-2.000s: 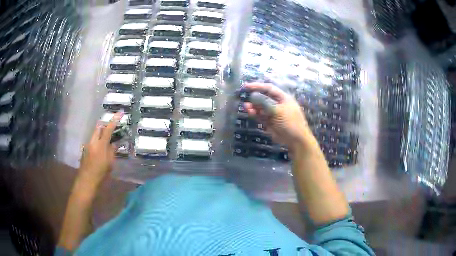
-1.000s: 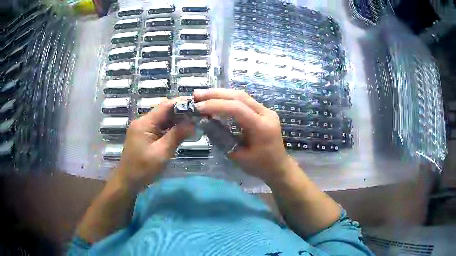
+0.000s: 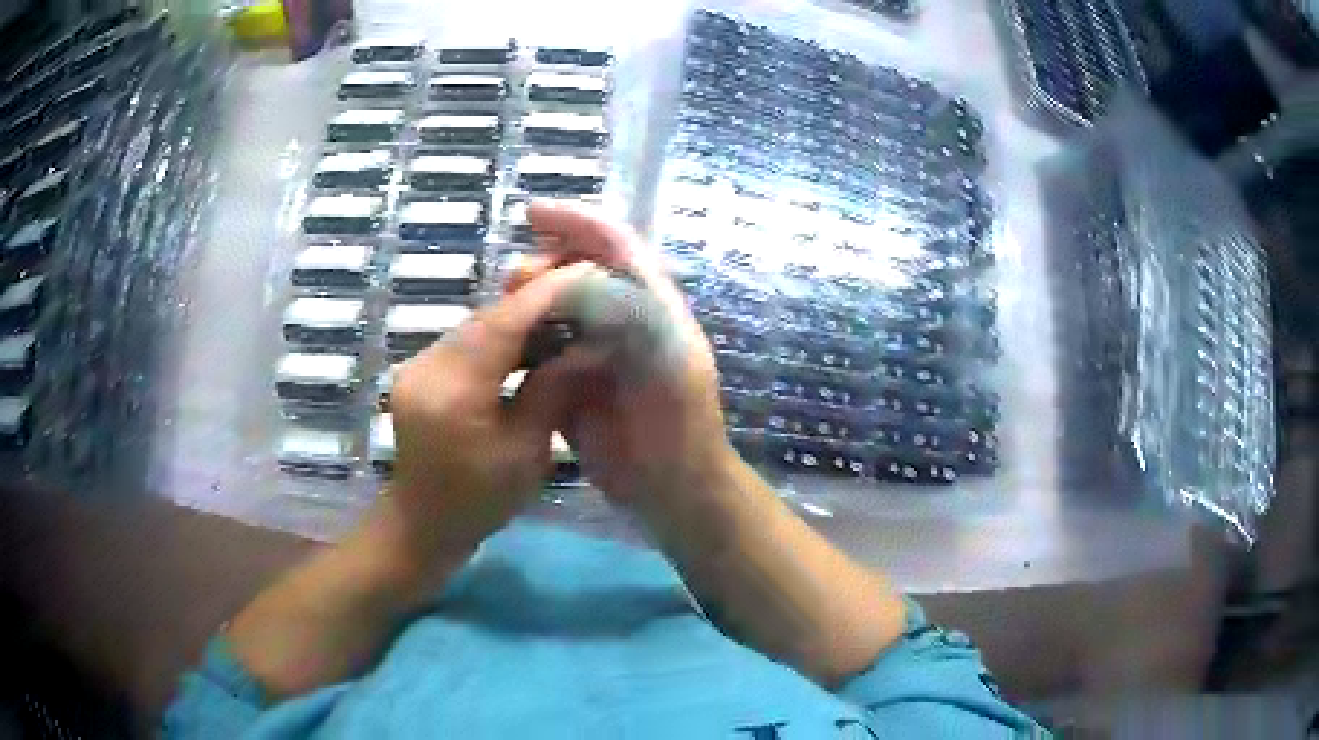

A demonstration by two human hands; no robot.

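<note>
My left hand [image 3: 470, 398] and my right hand [image 3: 644, 383] are pressed together over the housing tray, in front of my body. A dark housing [image 3: 547, 341] shows between the fingers, mostly hidden and blurred. A grey finger cot [image 3: 615, 311] covers a digit of my right hand. White-faced black housings [image 3: 326, 266] lie in three columns in the clear housing tray at left. Small black parts [image 3: 854, 379] lie in dense rows in the shiny tray at right. Whether a small part is between my hands is hidden.
Stacked filled trays [image 3: 109, 275] stand at far left. A stack of clear ridged trays [image 3: 1201, 347] stands at far right. A yellow packet [image 3: 262, 22] lies at the back left beside a dark item [image 3: 318, 26]. The pale table's front edge [image 3: 984, 575] runs near my body.
A second ago both hands held the housing in the fingertips. Now the right hand has folded over it and the hands are closer together. Two seconds ago they were apart, over the two trays.
</note>
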